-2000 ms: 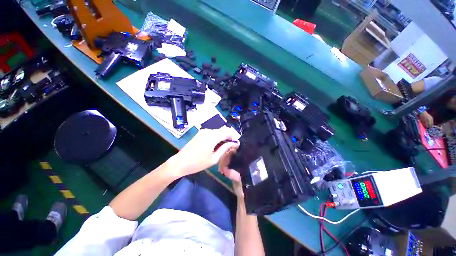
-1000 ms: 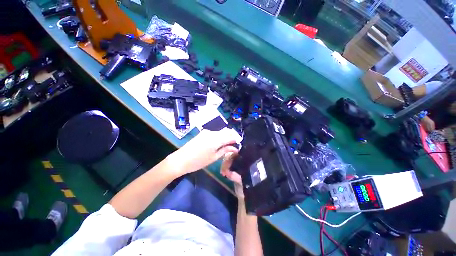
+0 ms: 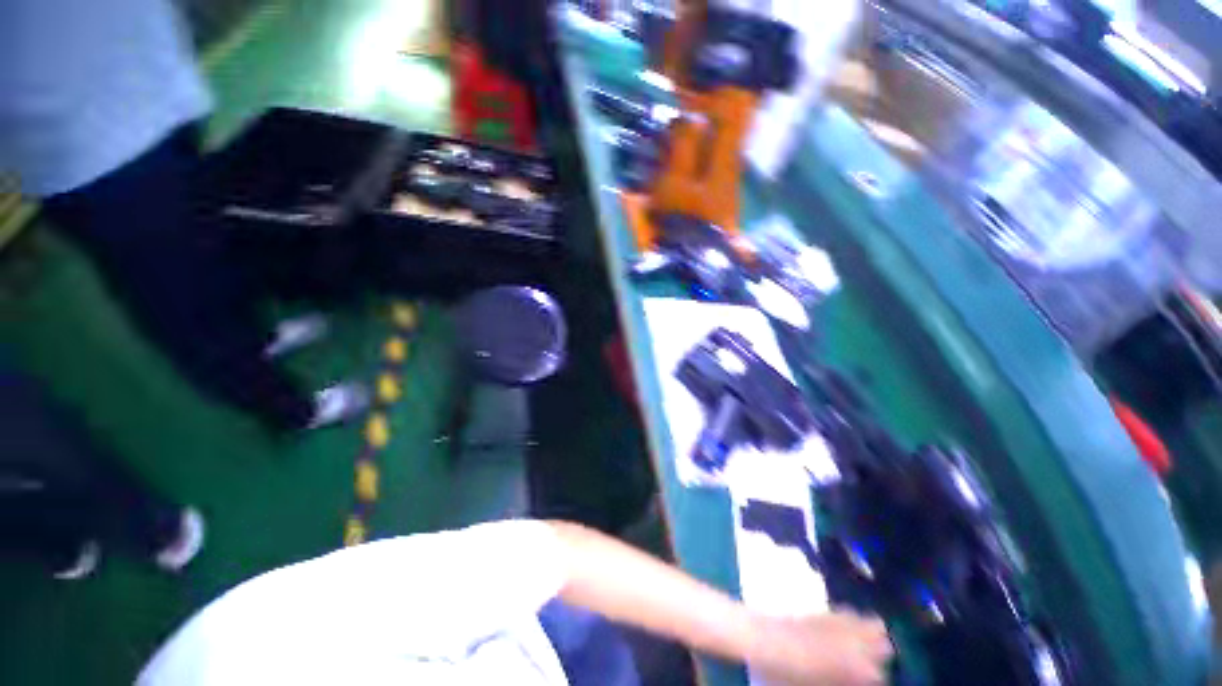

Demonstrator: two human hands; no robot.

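The view is tilted and strongly blurred. My left hand [image 3: 828, 649] is low at the right of centre, over the bench edge area; its fingers are too blurred to tell if they hold anything. My right hand is not in view. Dark units [image 3: 925, 536] with small blue spots lie just beyond my left hand; the large black housing cannot be picked out among them. A black handheld unit [image 3: 753, 389] lies on a white sheet [image 3: 677, 322], its barrel pointing to the near edge. A dark flat pad [image 3: 777, 523] lies on white below it.
An orange stand [image 3: 704, 154] is at the far end of the bench, with clear bags [image 3: 791, 261] beside it. A round stool [image 3: 516, 335] and black crates [image 3: 469, 194] are left of the bench. A person [image 3: 101, 94] stands at upper left. A red object [image 3: 1140, 436] is at right.
The head view has swung left and tilted. My right hand, the clearly visible large housing and the power supply have left view or become unreadable. A standing person now shows at upper left.
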